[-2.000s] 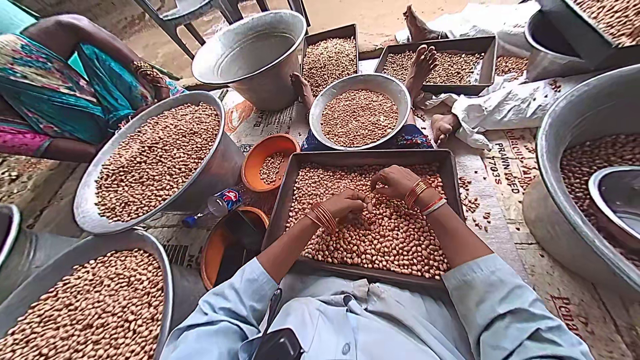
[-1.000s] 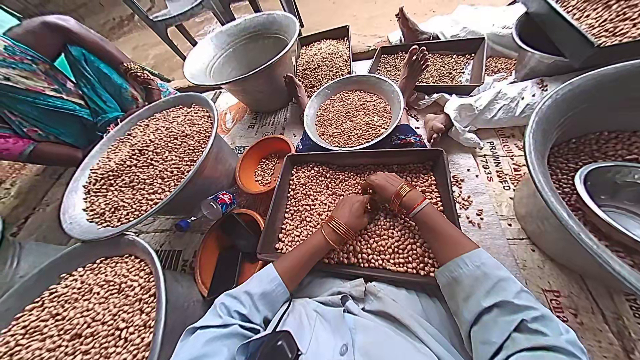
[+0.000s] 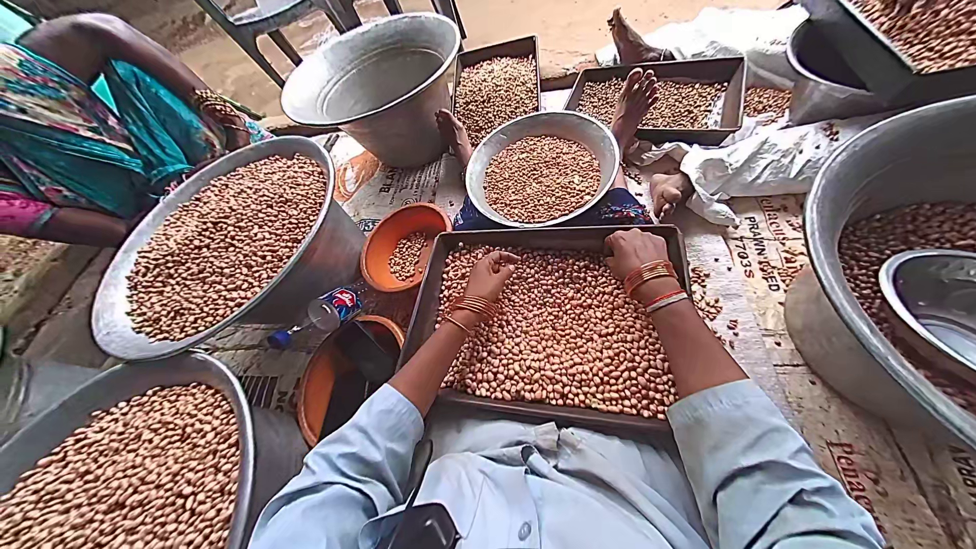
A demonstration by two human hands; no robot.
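Note:
A dark rectangular tray [image 3: 549, 415] full of shelled nuts, which look like peanuts [image 3: 560, 343], lies at my lap. Over its upper left part is my left hand [image 3: 490, 276], fingers curled close above the nuts; whether it pinches one is too small to tell. My right hand [image 3: 637, 255] rests at the tray's far right corner, knuckles up, with its fingertips hidden. Bangles circle both wrists. Just beyond the tray stands a round metal bowl [image 3: 476, 179] of nuts. An orange bowl [image 3: 374, 255] with a few nuts sits beside the tray's left edge.
Large metal basins of nuts stand at left [image 3: 114, 335], lower left [image 3: 248, 457] and right [image 3: 820, 221]. Another orange bowl [image 3: 309, 415] holds dark objects near a plastic bottle [image 3: 324, 314]. Behind are a metal pot [image 3: 415, 126] and more trays [image 3: 736, 95]. A person [image 3: 84, 145] sits at left.
My hands, close together over the middle of the tray before, have moved apart: the left towards the tray's left side, the right to its far right corner.

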